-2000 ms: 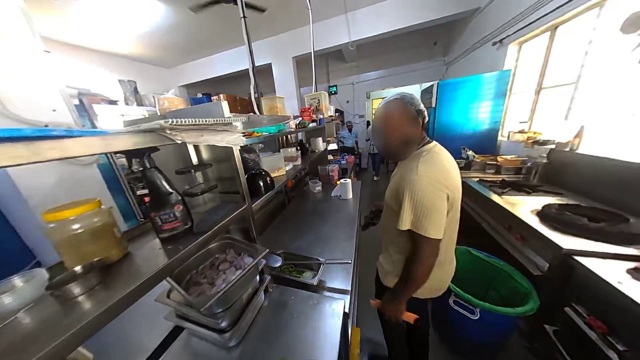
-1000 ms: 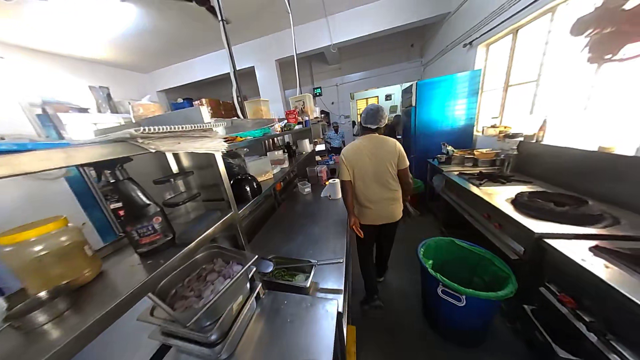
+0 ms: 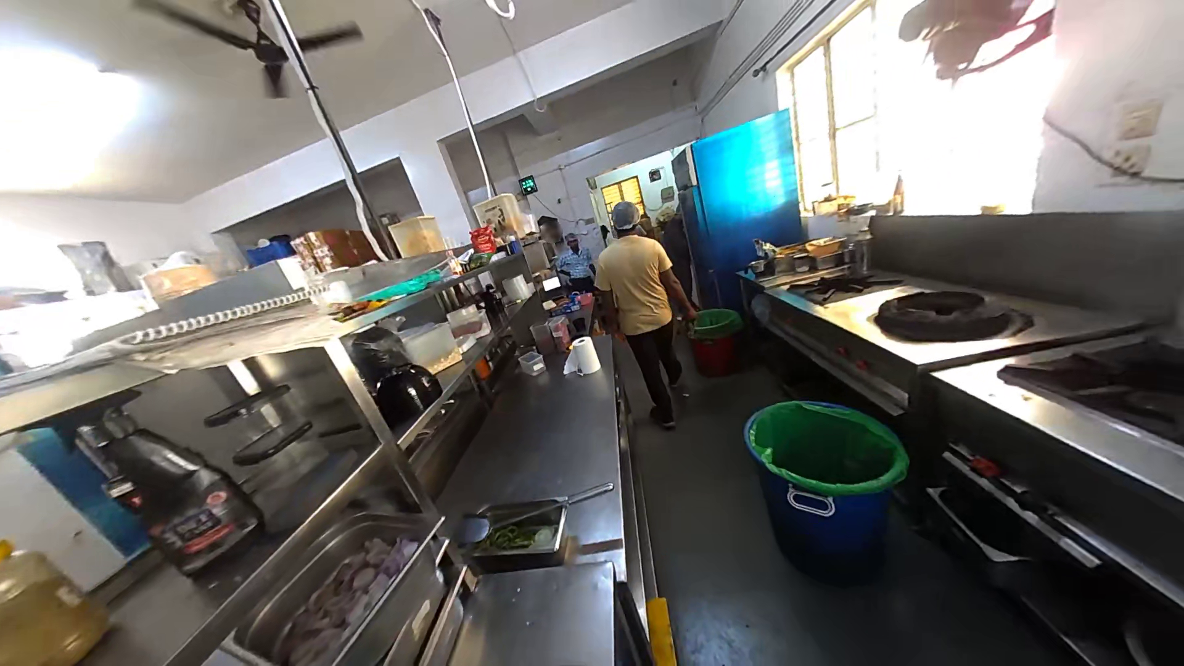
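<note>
Neither of my hands shows in the head view. Closest to me, at the lower left, a deep steel pan (image 3: 342,592) holds pale purplish pieces, perhaps sliced onion. Beside it a smaller steel tray (image 3: 518,548) holds green vegetables, with a long-handled ladle (image 3: 564,499) lying across it. A steel lid or flat surface (image 3: 536,610) lies in front of that tray. Farther along the steel counter (image 3: 518,435) stand a paper towel roll (image 3: 584,356) and a small clear container (image 3: 532,363).
A blue bin with a green liner (image 3: 823,509) stands in the aisle, right of the counter. Gas stoves (image 3: 980,324) line the right wall. A person in a yellow shirt (image 3: 636,282) is beside a red bin (image 3: 714,342). Shelves (image 3: 370,398) rise at left with a black bottle (image 3: 180,490).
The person in the yellow shirt, close by on the right two seconds ago, has walked away down the aisle and now has their back to me. The red bin has come into clear sight.
</note>
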